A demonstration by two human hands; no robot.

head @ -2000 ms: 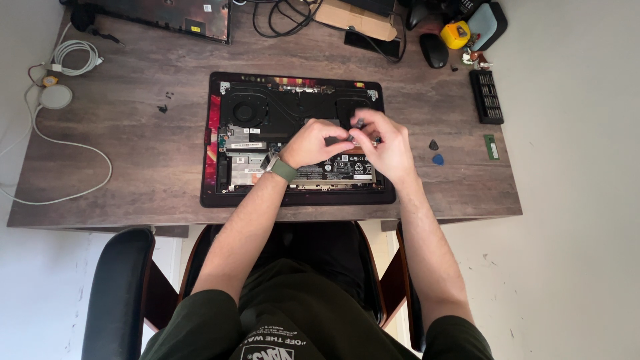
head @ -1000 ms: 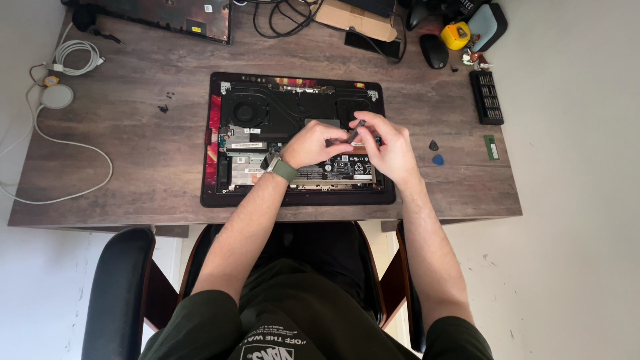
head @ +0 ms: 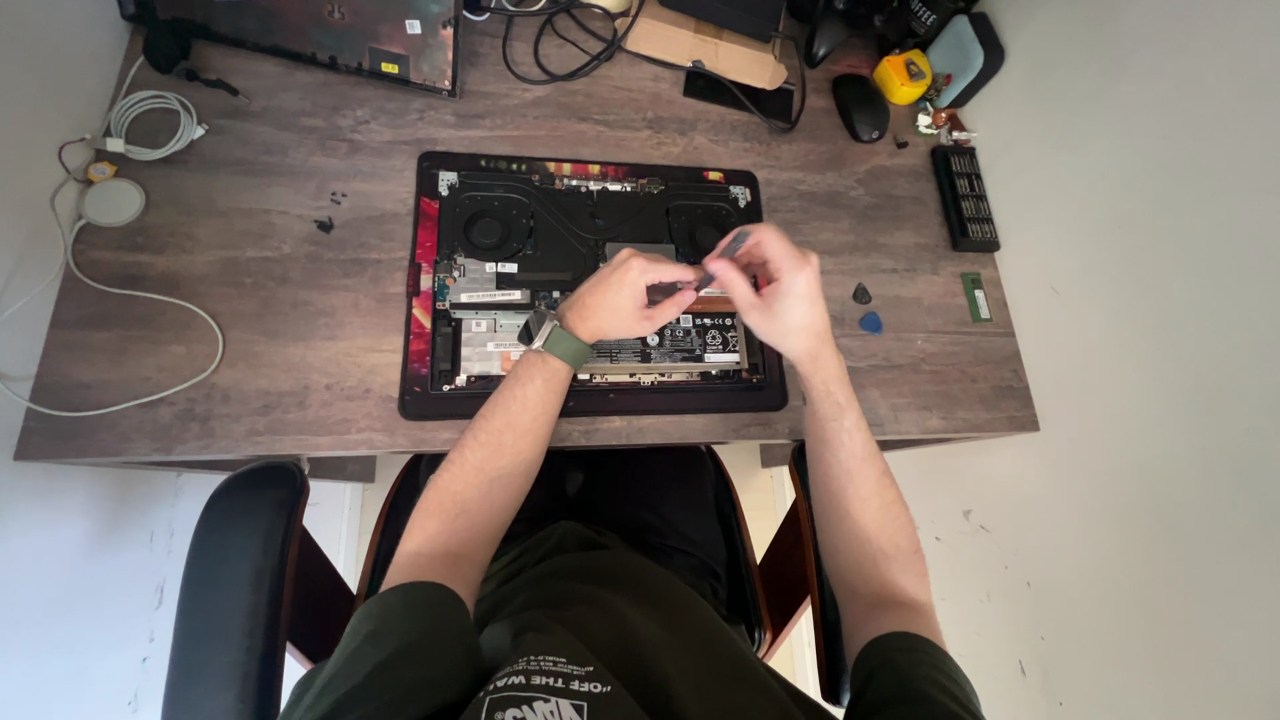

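An opened laptop lies on a dark desk mat, its two fans, boards and battery exposed. Above the laptop's right half, my left hand has thumb and fingers closed on a small dark object, mostly hidden. My right hand meets it there, pinching a slim dark grey tool, perhaps a screwdriver; blur hides its exact kind. To the right of the mat, a black pick and a blue pick lie near a green memory module.
A black bit case and a computer mouse are at the right. Tiny dark parts lie left of the mat. The laptop's bottom cover, cables and a cardboard piece occupy the back and left.
My right hand's fingers have shifted around the dark tool, which now points up to the right. Both hands remain together above the laptop.
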